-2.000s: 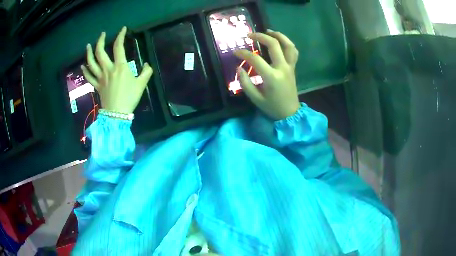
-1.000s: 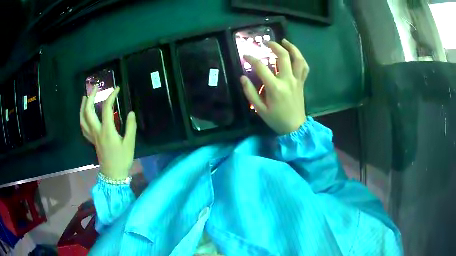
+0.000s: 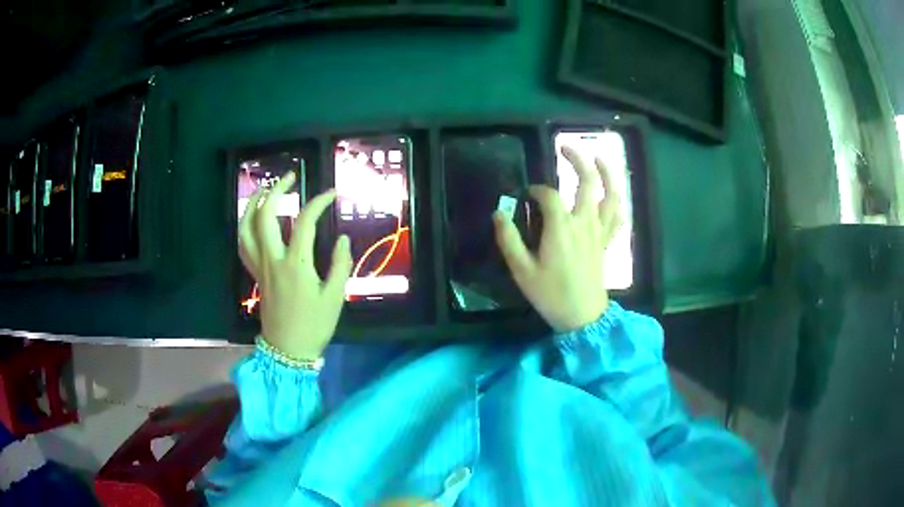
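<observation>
A black four-slot phone tray (image 3: 431,228) lies on the green mat in front of me. The far-left phone (image 3: 286,170) is lit. The second phone (image 3: 379,213) shows a home screen with a red-orange curve. The third phone (image 3: 481,223) is dark, with a white label sticker (image 3: 507,207). The far-right phone (image 3: 622,243) is bright white. My left hand (image 3: 294,262) is over the far-left phone, fingers apart, and hides part of it. My right hand (image 3: 563,248) spreads over the third and far-right phones. Neither hand holds anything.
Another tray (image 3: 149,178) at the left holds several dark phones with labels and small orange lettering. An empty-looking black tray (image 3: 649,59) is at the back right. Stacked black trays (image 3: 327,14) are at the back. A red stool (image 3: 169,456) stands below the bench at lower left.
The second phone has turned from dark to a home screen, and the far-right phone from home screen to white. The view has shifted; more of the back tray shows.
</observation>
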